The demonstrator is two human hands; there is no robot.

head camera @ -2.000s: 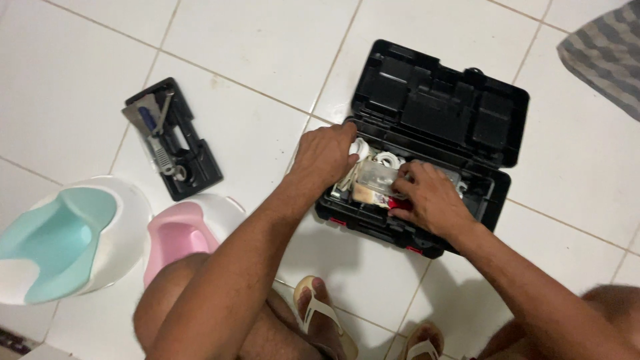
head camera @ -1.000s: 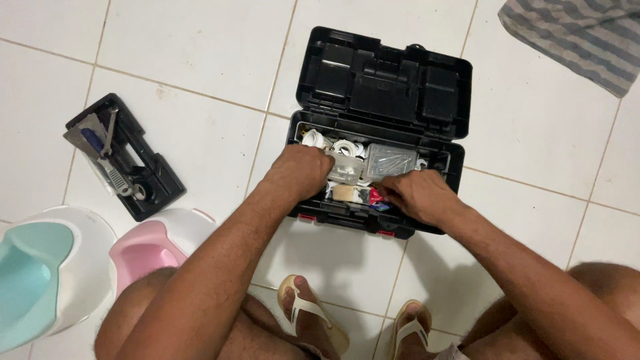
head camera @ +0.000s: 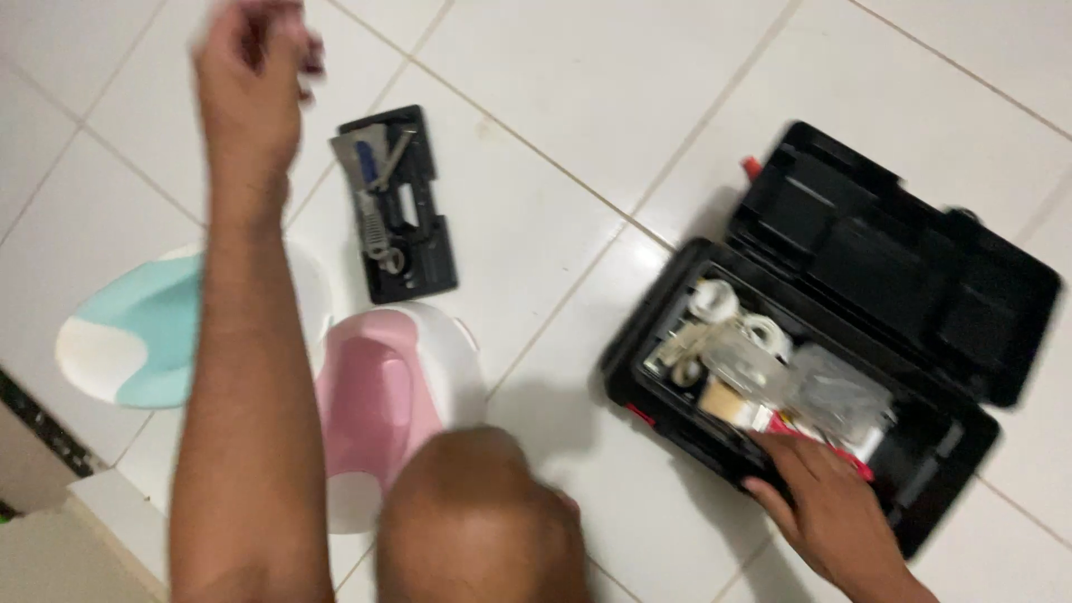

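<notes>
A black plastic toolbox stands open on the tiled floor at the right, its lid tipped back. Inside lie white tape rolls, clear plastic cases and a red item. My right hand rests on the toolbox's front rim, thumb outside and fingers over the edge. Raised at the upper left is my left hand, blurred, with its fingers curled; whether it holds anything cannot be told. Below and right of it, a black tool tray holds a putty knife and a wrench-like metal tool.
A pink and white potty seat stands below the tray, near my knee. Left of it is a teal and white one, partly behind my left forearm. Something red shows beside the lid's upper left corner.
My left hand has left the toolbox and moved up and left, past the tool tray. My right hand has shifted from the contents to the front rim. The view has swung left.
</notes>
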